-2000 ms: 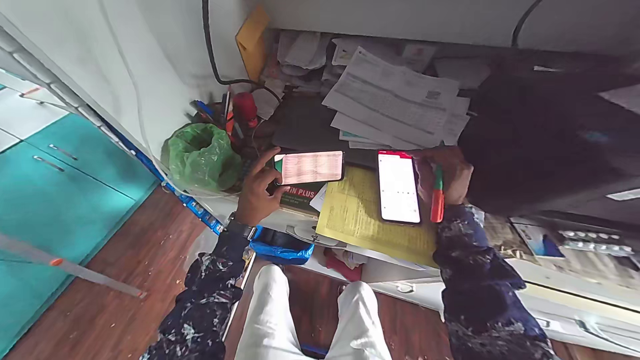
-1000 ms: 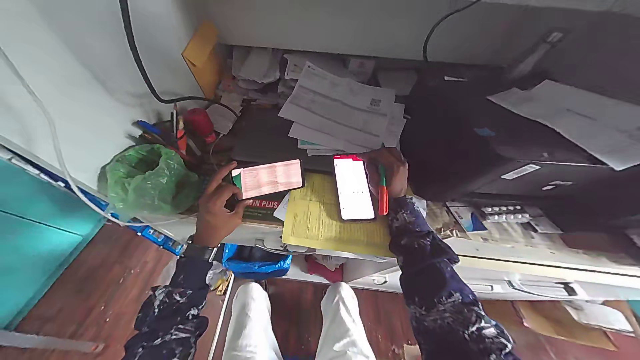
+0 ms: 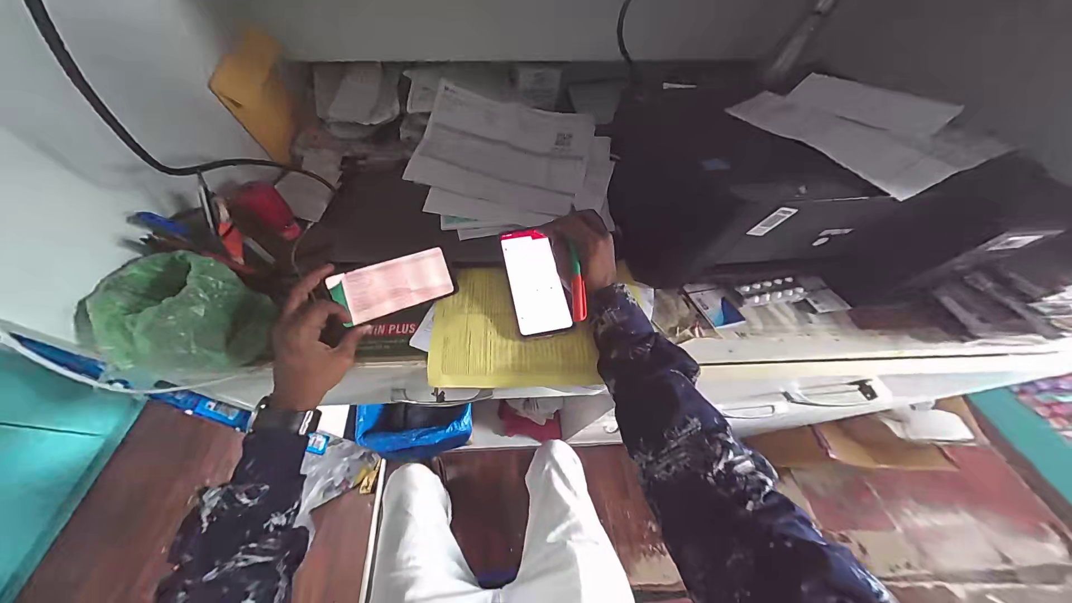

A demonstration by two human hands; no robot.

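Observation:
My left hand (image 3: 314,343) grips the left end of a smartphone (image 3: 398,286) lying sideways, its screen showing a pinkish page. My right hand (image 3: 588,247) is around a red and green pen (image 3: 578,285), its fingers at the upper right edge of a second smartphone (image 3: 538,285). That phone is upright in the view with a bright white screen, over a yellow sheet of paper (image 3: 469,343). Whether the right fingers also grip this phone cannot be told. Printed sheets (image 3: 502,155) lie just behind the right hand.
A green plastic bag (image 3: 172,310) and a cluster of pens (image 3: 222,226) are at the left. A black printer (image 3: 754,193) with papers on top stands at the right, with a blister pack (image 3: 770,291) before it. A blue bag (image 3: 414,427) sits below the desk edge.
The camera view has shifted between frames. Both hands keep their holds, and the two phones stay side by side.

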